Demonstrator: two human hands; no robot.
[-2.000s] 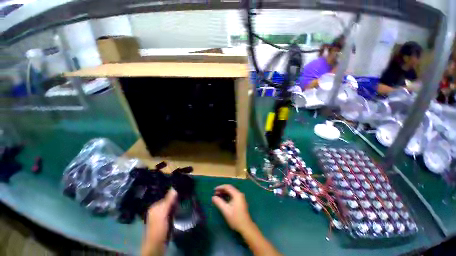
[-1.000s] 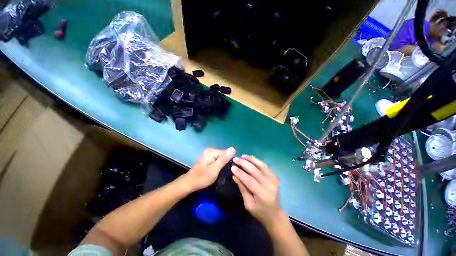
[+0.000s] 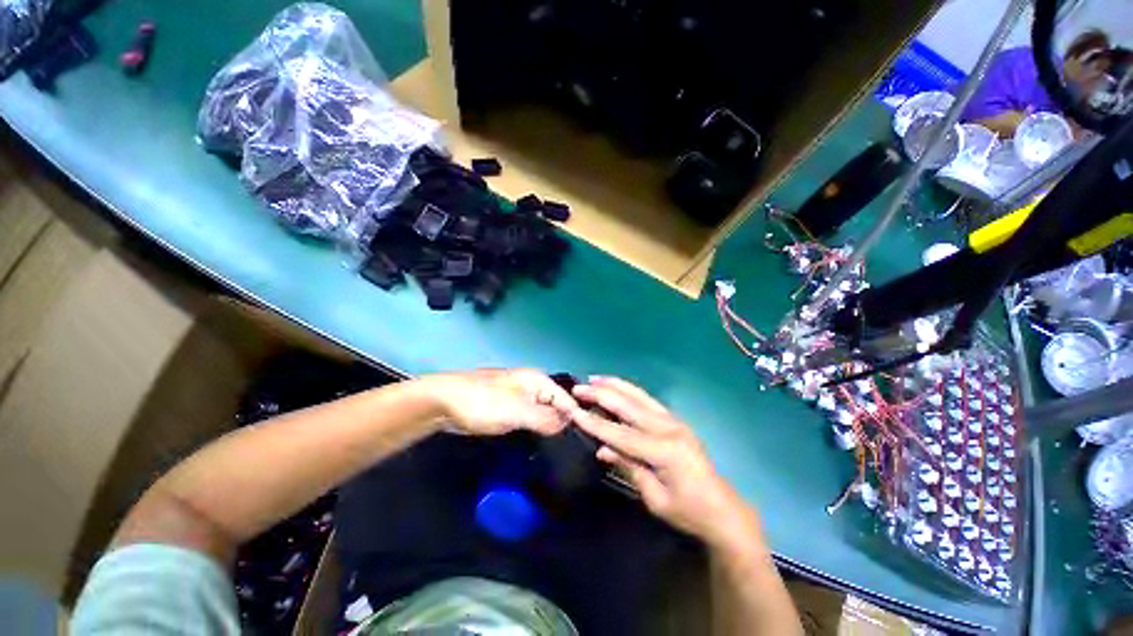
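My left hand (image 3: 507,403) and my right hand (image 3: 652,447) are bare and meet over the bench's near edge. A black housing (image 3: 569,457) is between them, mostly hidden by the fingers and dark against the dark clothing below. Small black caps (image 3: 466,242) lie in a loose heap on the green bench (image 3: 621,323), beyond the hands. A crumpled clear plastic bag (image 3: 304,124) lies at the heap's left.
A large supply carton (image 3: 596,230) lies open behind the heap. A black screwdriver (image 3: 919,288) hangs at the right, above wired modules (image 3: 857,410) and a module tray (image 3: 963,497). A carton of black units (image 3: 267,547) is below the bench at left. A person in purple (image 3: 1013,87) sits beyond.
The view first tilted down from the bench. Both hands came together around the black housing over the near edge. Since one second ago, my left hand has flattened and its forearm has risen.
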